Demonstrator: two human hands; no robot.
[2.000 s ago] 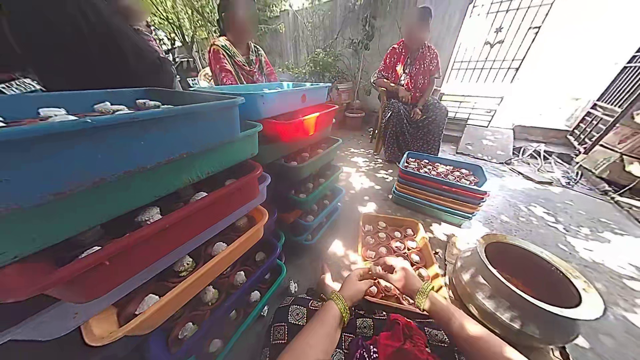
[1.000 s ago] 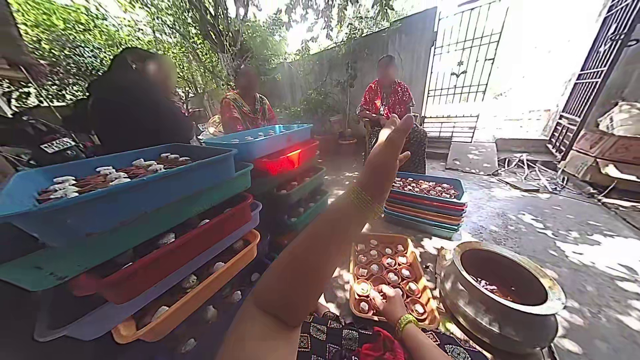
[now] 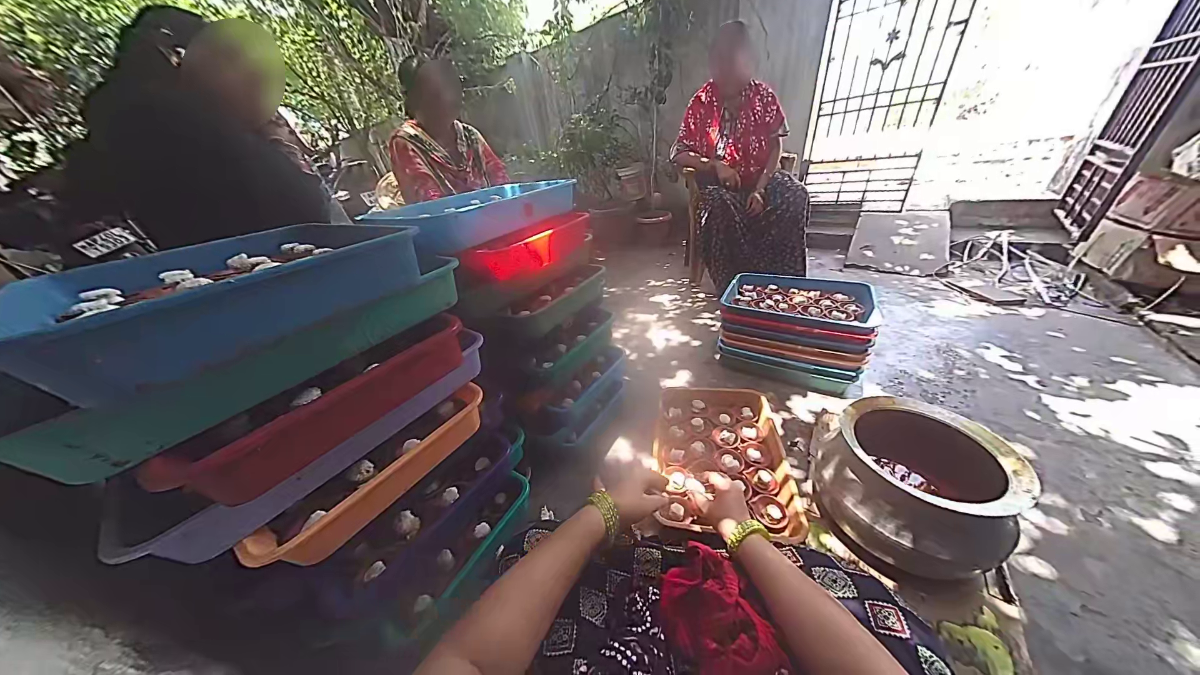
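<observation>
An orange plastic tray point(image 3: 780, 450) in front of my lap holds rows of small round clay cups point(image 3: 754, 454), each with a white lump in it. My left hand point(image 3: 630, 487) is at the tray's near left edge, fingertips by a cup. Close beside it, my right hand point(image 3: 720, 499) reaches over the near cups with bent fingers. Whether either hand grips a cup or a white lump cannot be made out. A red cloth point(image 3: 717, 614) lies on my patterned dark garment below the hands. To the right stands a wide metal pot point(image 3: 923, 534) with dark contents low inside.
Tall stacks of coloured trays, topped by a blue tray point(image 3: 216, 295) and another blue tray point(image 3: 487, 214), rise on the left. A lower stack point(image 3: 797, 342) stands ahead. Several people sit beyond, one on a chair point(image 3: 741, 169). Cables or pipes point(image 3: 1012, 267) lie near the gate.
My left hand, raised in front of the view one second ago, has come down to the orange tray beside my right hand. The right hand has stayed at the tray.
</observation>
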